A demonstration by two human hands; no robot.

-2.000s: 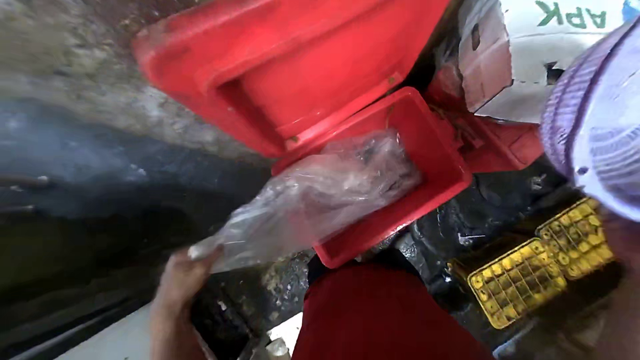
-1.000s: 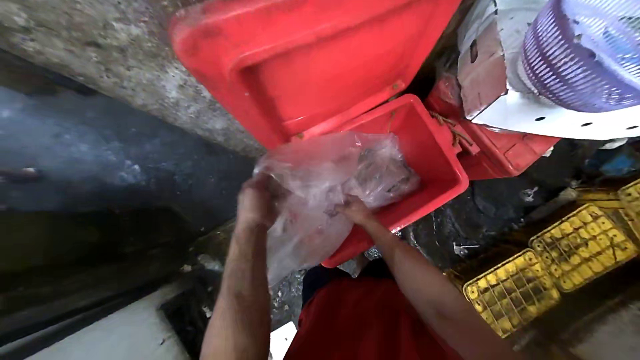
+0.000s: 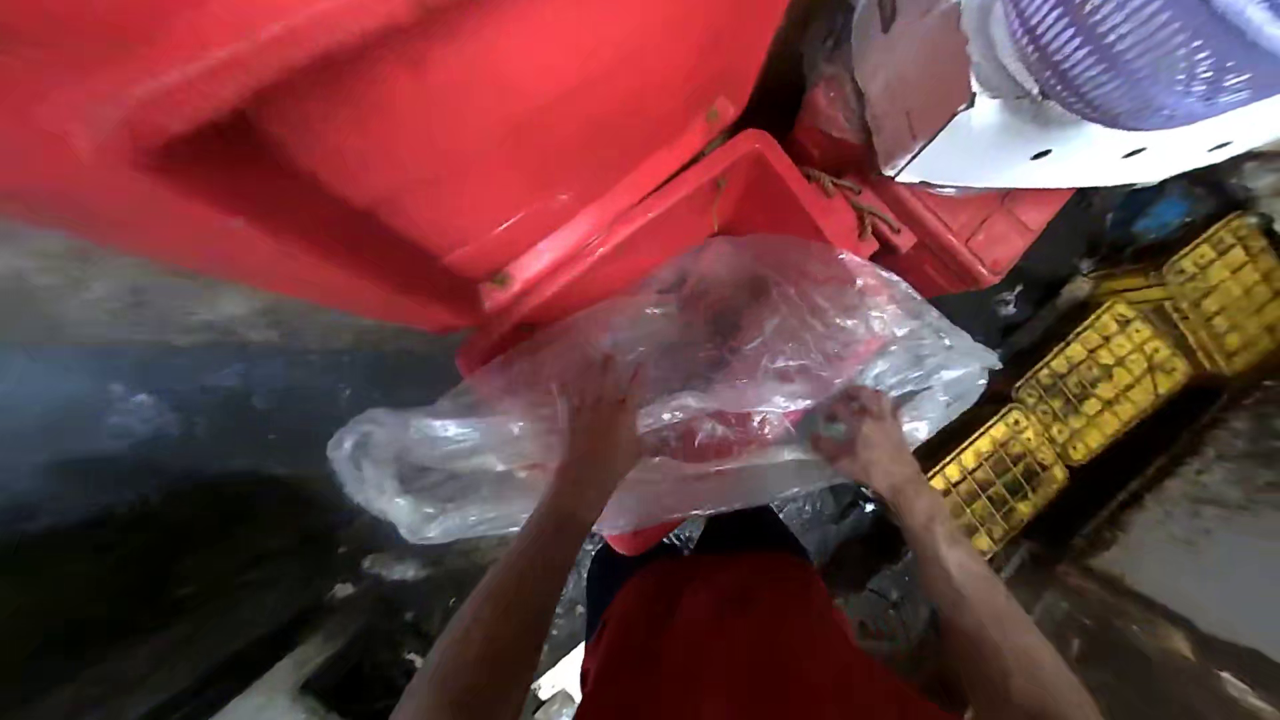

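Observation:
A large clear plastic bag (image 3: 770,330) lies spread across the mouth of a red plastic cooler box (image 3: 760,175), its left end hanging past the box's side. My left hand (image 3: 600,410) is at the bag's left middle, partly seen through the film; whether its fingers grip is unclear. At the bag's right part, my right hand (image 3: 860,430) has its fingers bent at the film, with the grip blurred. The raised red lid (image 3: 520,110) leans back behind the box. A dark shape shows dimly beneath the plastic.
At the upper right, a purple plastic basket (image 3: 1130,60) rests on a white board (image 3: 1080,150) beside a second red box (image 3: 960,235). Yellow plastic crates (image 3: 1100,380) line the right side. A dark wet surface (image 3: 150,420) lies left, below a rough wall.
The bag, bunched inside the box before, is now spread wide over its opening. My right hand, out of the box two seconds ago, is at the bag's right part. The view has moved closer.

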